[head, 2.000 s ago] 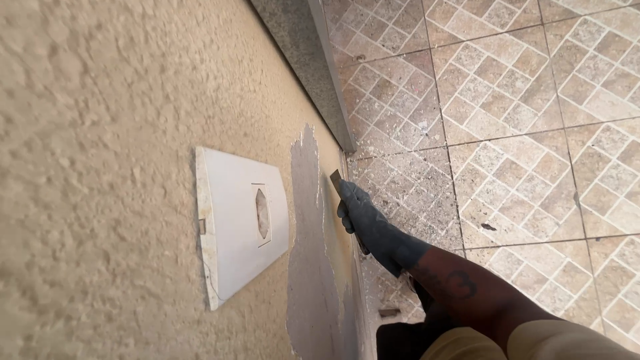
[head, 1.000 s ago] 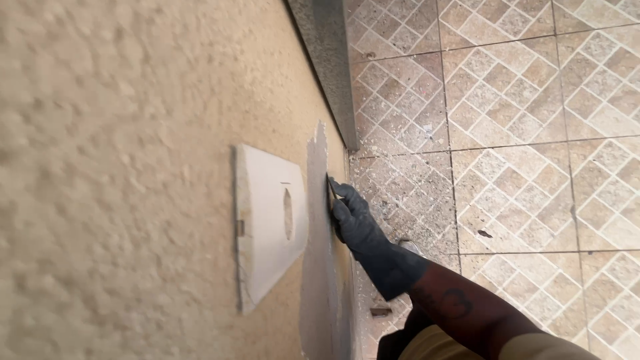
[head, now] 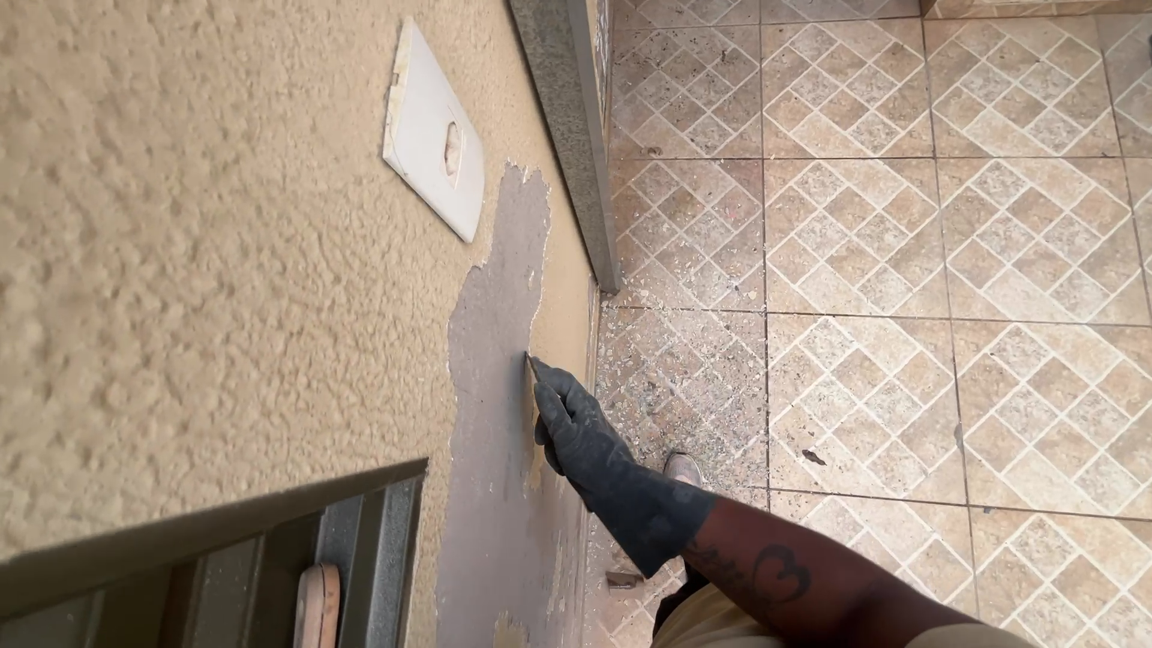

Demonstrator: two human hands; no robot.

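Note:
My right hand (head: 580,436), in a dark rubber glove, is closed on a thin-bladed scraper (head: 531,364), mostly hidden by the fingers. The blade's tip meets the wall at the right edge of a bare grey patch (head: 490,360), where the textured beige coating (head: 270,270) is gone. Ragged edges and scraps of coating border the patch. Above it, a white wall plate (head: 436,135) with a hole in its middle is fixed to the wall. My left hand is out of view.
A grey metal frame (head: 576,153) runs down the wall near the floor. Paint chips (head: 684,360) litter the patterned floor tiles (head: 855,234). A shoe (head: 684,468) shows beyond my forearm. At lower left is a recessed metal-framed opening (head: 360,558).
The view has shifted a lot, bringing the recessed opening into sight. My right hand still holds the scraper at the wall; in the oldest frame it was nearer the metal frame's lower end.

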